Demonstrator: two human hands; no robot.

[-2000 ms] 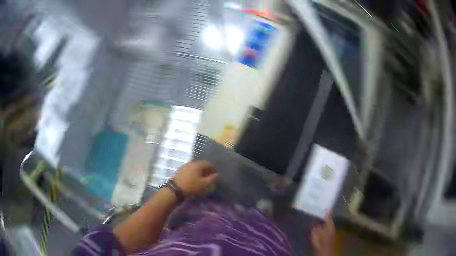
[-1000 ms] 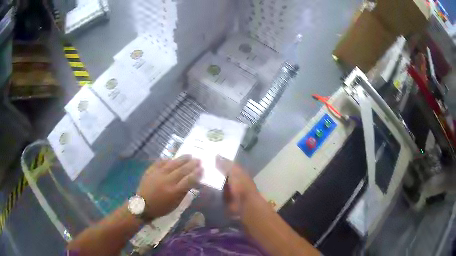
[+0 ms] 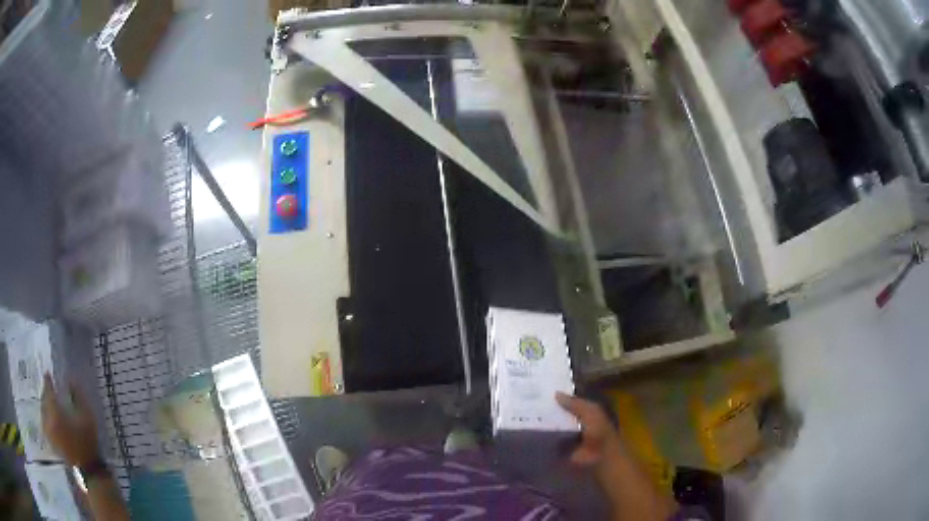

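Observation:
A white product box [image 3: 531, 372] with a round yellow-green logo lies at the near end of the black infeed belt [image 3: 402, 234], right of the thin silver guide rail [image 3: 449, 244]. My right hand [image 3: 601, 448] touches its lower right corner with the fingers; I cannot tell whether it grips the box. My left hand [image 3: 71, 422] is at the far left, blurred, over white product boxes [image 3: 29, 371] on the wire cart. Whether its fingers hold a box cannot be told.
The wire cart [image 3: 132, 382] is at left, with blurred box stacks [image 3: 97, 254]. A white compartment tray [image 3: 263, 443] lies low beside the machine. The control panel [image 3: 288, 183] is on the cream frame [image 3: 301, 295]. A slanted bar [image 3: 428, 132] crosses the belt. A dark motor [image 3: 805, 178] is at right.
The view has swung from the cart to the machine. My hands, together on one box a second ago, are now apart: left over the cart, right at a box on the belt.

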